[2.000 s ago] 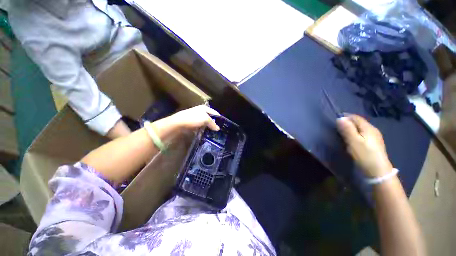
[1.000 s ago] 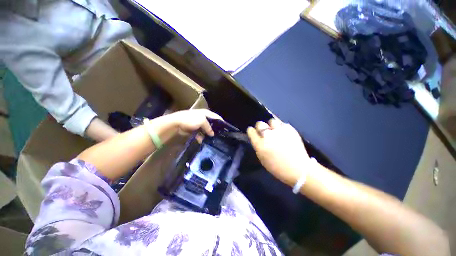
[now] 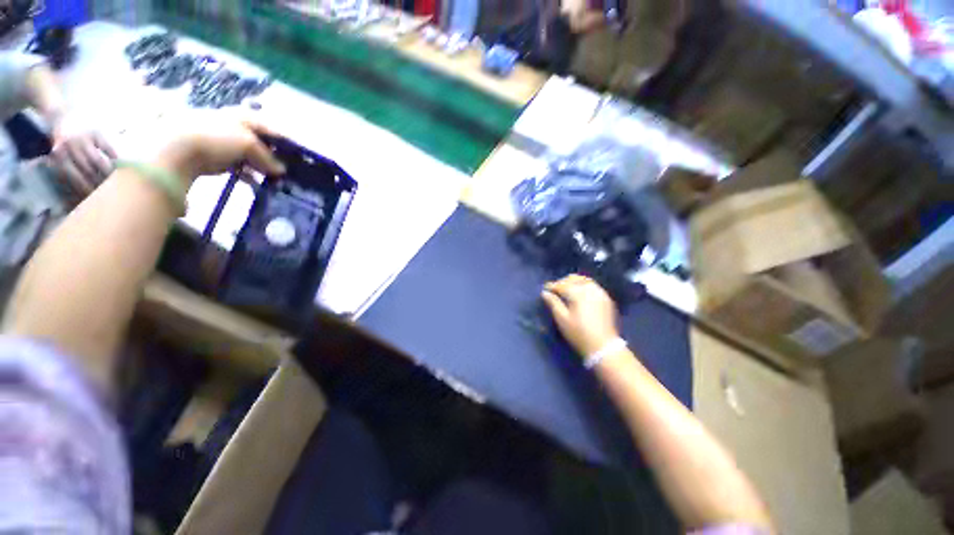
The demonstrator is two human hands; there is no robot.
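The black plastic housing (image 3: 282,225) is held up over the white sheet's near edge, its open side with the round hole facing me. My left hand (image 3: 225,152) grips its upper left end. My right hand (image 3: 582,311) is over the dark mat at the near side of the small black parts heap (image 3: 596,235). Its fingers are bent and blurred; I cannot tell whether they hold anything. A bunched clear plastic bag (image 3: 570,188) lies behind the heap.
Another person's hand (image 3: 84,152) is at the far left, near scattered small grey parts (image 3: 199,78) on the white sheet (image 3: 392,178). An open small carton (image 3: 785,266) stands at the right. A large carton (image 3: 251,449) is below left. A cardboard sheet (image 3: 769,418) lies right of the mat (image 3: 450,303).
The view has swung up and right. My left hand has lifted the housing from my lap to over the bench. My right hand has left the housing and moved to the mat beside the heap.
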